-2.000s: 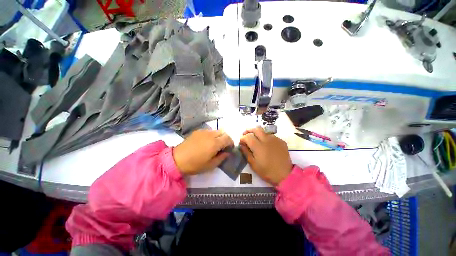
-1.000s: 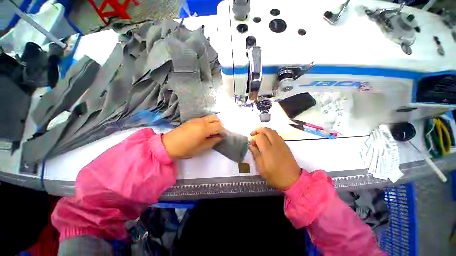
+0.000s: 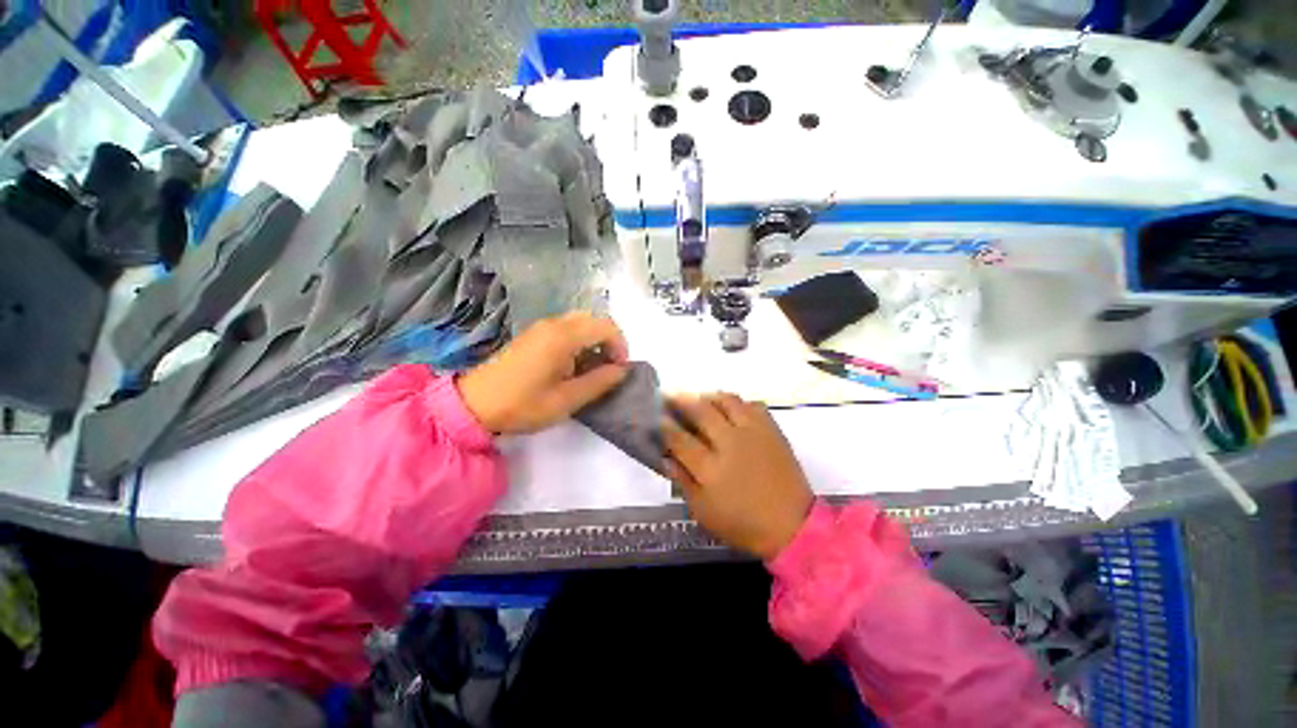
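A small grey cut piece (image 3: 627, 410) lies slanted on the white table, left of and in front of the needle area. My left hand (image 3: 545, 373) holds its upper left end between thumb and fingers. My right hand (image 3: 740, 474) has its fingertips on the lower right end of the piece; the fingers hide that edge. The presser foot area (image 3: 693, 296) of the white sewing machine (image 3: 910, 157) is behind the hands, and the piece is apart from it.
A large pile of grey pieces (image 3: 427, 228) lies left of the machine. A black object (image 3: 828, 306), pens (image 3: 875, 374) and a white ribbed bundle (image 3: 1070, 441) lie to the right. A measuring tape (image 3: 598, 539) runs along the front edge. A blue crate (image 3: 1141, 612) stands below right.
The view has shifted, with the machine now further left. Both hands and the grey piece have moved slightly left. My right hand's fingers now cover the piece's right end, and the small brown square is hidden.
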